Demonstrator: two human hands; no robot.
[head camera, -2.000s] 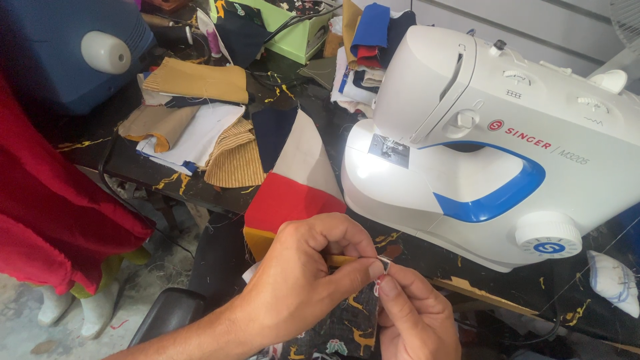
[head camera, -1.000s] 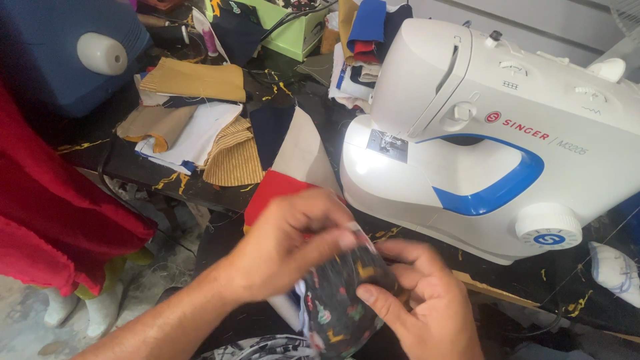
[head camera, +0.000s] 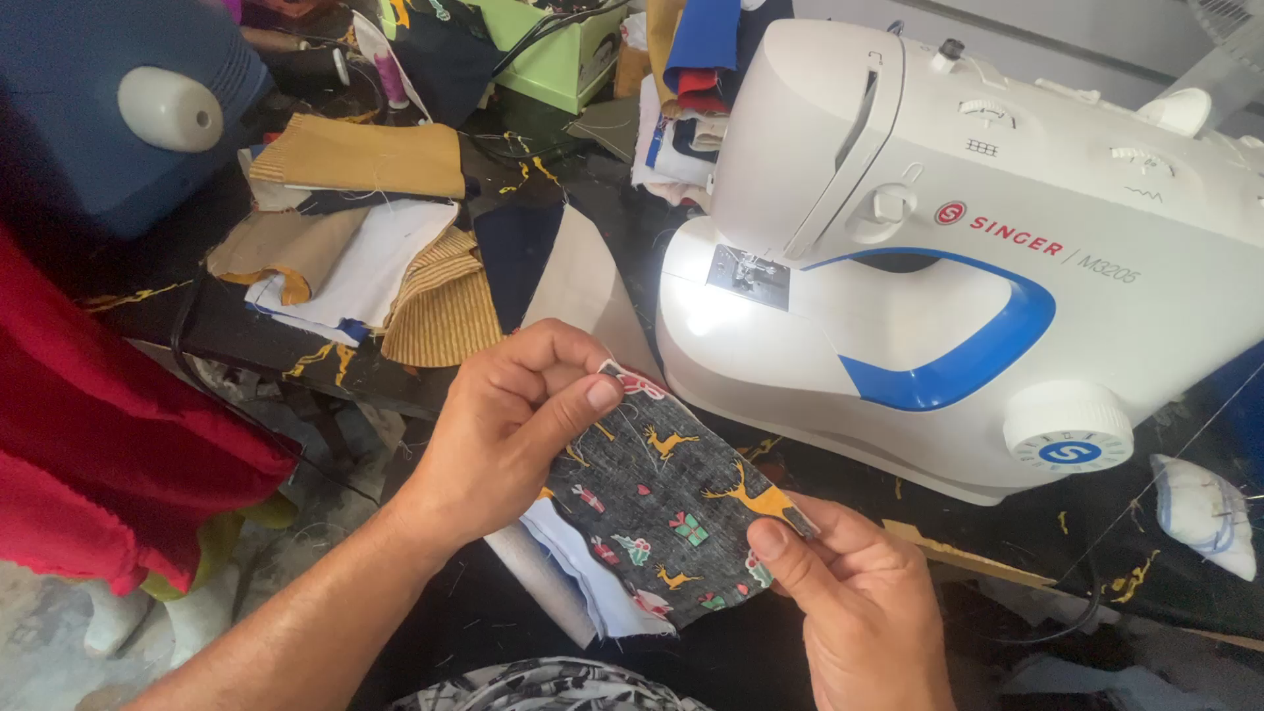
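A dark fabric piece printed with deer, gifts and holly (head camera: 662, 513) is stretched between my hands, just in front of the sewing machine. My left hand (head camera: 504, 434) pinches its upper left corner between thumb and fingers. Its right edge is gripped by my right hand (head camera: 849, 583), thumb on top. White and light blue fabric (head camera: 588, 563) shows beneath the print. The white and blue Singer sewing machine (head camera: 869, 237) stands on the table at the right, with its lamp lit over the needle area. Beyond my left hand lies a navy and cream fabric piece (head camera: 583, 267).
Folded tan, white and striped fabrics (head camera: 375, 178) are stacked at the upper left, near a blue machine housing (head camera: 109, 99). A green box (head camera: 563, 59), a purple thread spool (head camera: 390, 79) and more folded cloth (head camera: 701, 59) lie behind. A white pincushion (head camera: 1200, 513) sits at right.
The dark printed fabric, blurred in motion a second ago, is now spread out between my hands. Red fabric seen earlier beyond my hands is now mostly out of sight.
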